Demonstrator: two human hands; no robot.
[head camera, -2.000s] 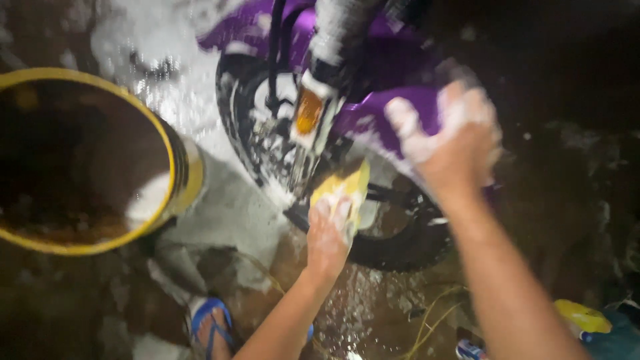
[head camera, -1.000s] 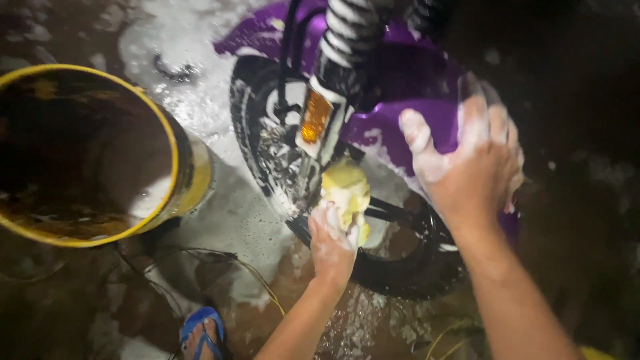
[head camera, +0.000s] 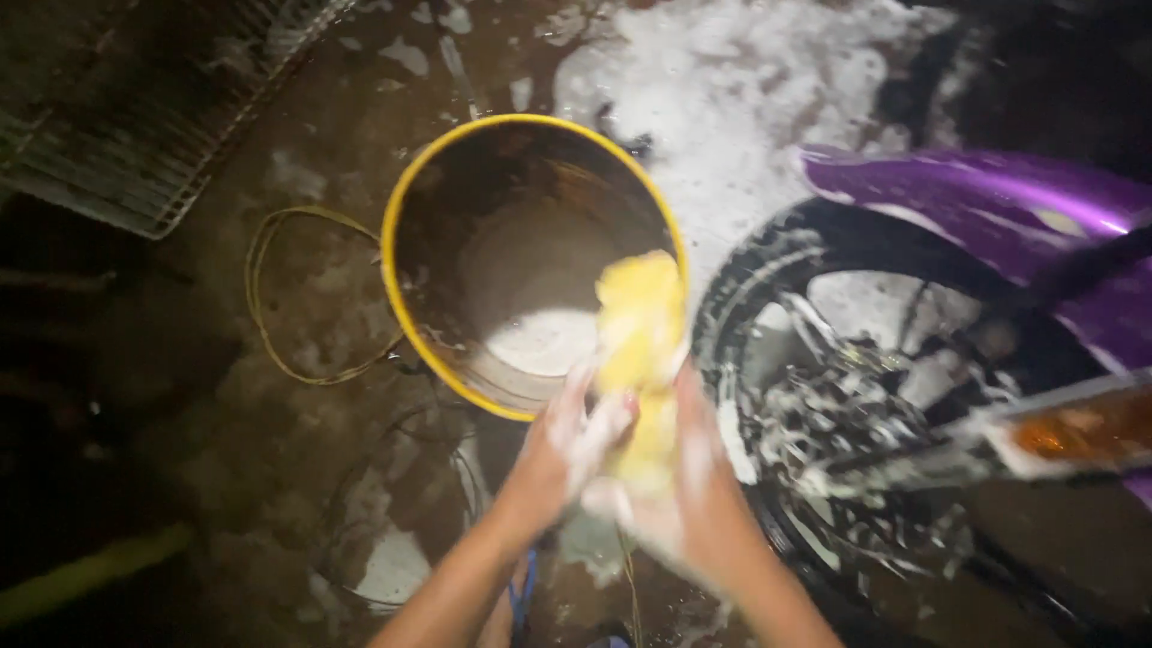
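Both hands grip a soapy yellow sponge (head camera: 641, 315) over the near right rim of a bucket (head camera: 393, 270) with a yellow edge. My left hand (head camera: 576, 445) holds the sponge from the left, its fingers coated in foam. On the other side my right hand (head camera: 675, 486) wraps its lower part, foamy too. Pale suds lie at the bucket's bottom. To the right is a motorcycle's front wheel (head camera: 810, 238) with foam on its tyre and hub, beneath a purple fender (head camera: 972, 184). An orange reflector (head camera: 1071, 432) sits on the fork.
White foam (head camera: 729, 81) spreads over the wet floor behind the bucket. A wire rack (head camera: 171, 180) lies at the upper left. A loop of thin cord or hose (head camera: 256, 297) rests left of the bucket. Part of a blue sandal (head camera: 525, 585) shows below my hands.
The view has swung left. My hands have come together on the sponge at the bucket; before, the left held it at the wheel while the right was spread beside the purple bodywork.
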